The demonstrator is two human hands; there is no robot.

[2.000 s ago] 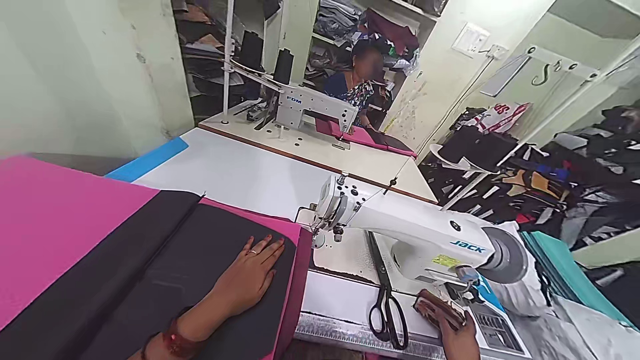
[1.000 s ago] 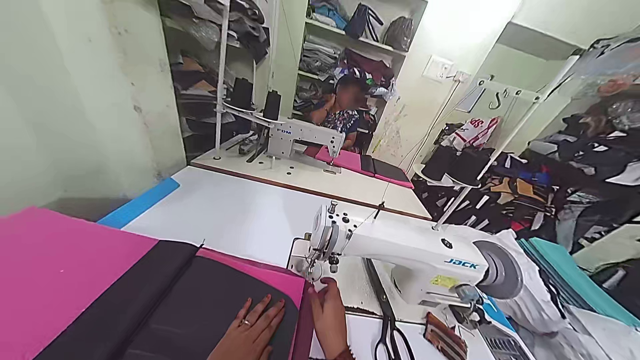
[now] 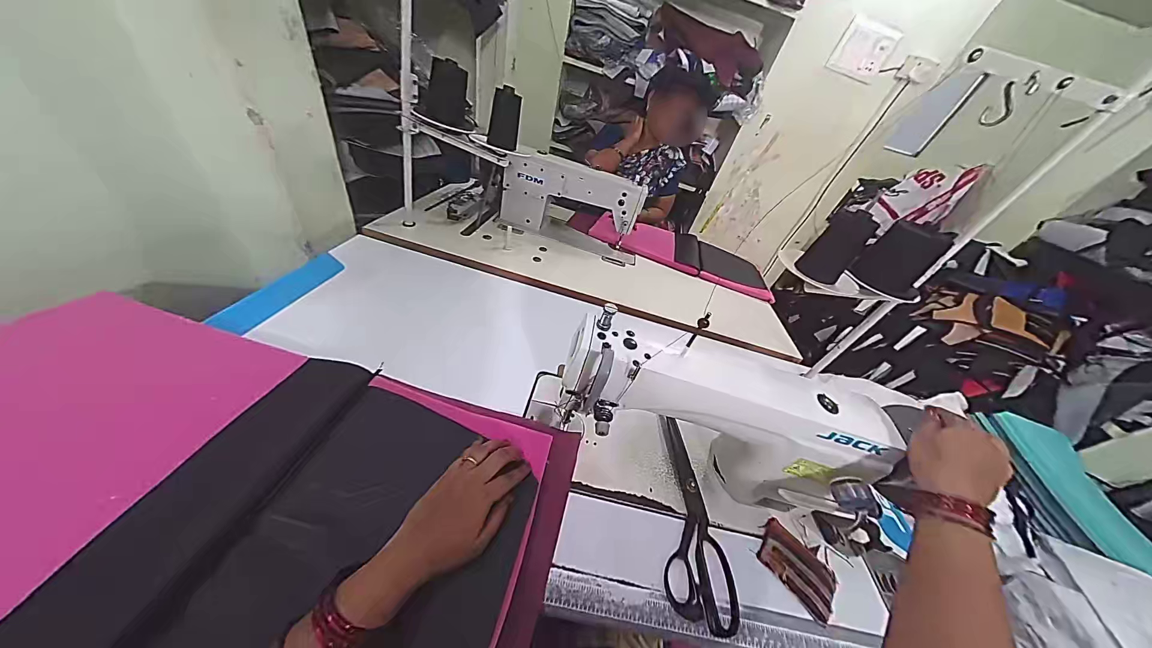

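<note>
My left hand (image 3: 468, 504) lies flat on the black fabric panel (image 3: 360, 504), near its right edge, with pink fabric (image 3: 135, 396) around it and a maroon layer (image 3: 558, 468) beneath. That edge reaches the needle area of the white Jack sewing machine (image 3: 738, 396). My right hand (image 3: 958, 454) grips the handwheel at the machine's right end; its fingertips are partly hidden. Black-handled scissors (image 3: 697, 558) rest on the machine bed and table, blades pointing up toward the machine arm. A striped cloth piece (image 3: 799, 569) lies right of the scissors.
Behind stands a second sewing machine (image 3: 567, 189) with pink and black fabric (image 3: 684, 252), and a person (image 3: 652, 153) sits there. Folded teal fabric (image 3: 1071, 486) lies at the right. A thread stand with black cones (image 3: 900, 256) rises behind the machine. A ruler strip (image 3: 630, 598) runs along the table's front edge.
My right hand was at the striped piece, then near the needle, and is now on the handwheel. My left hand stays on the black panel.
</note>
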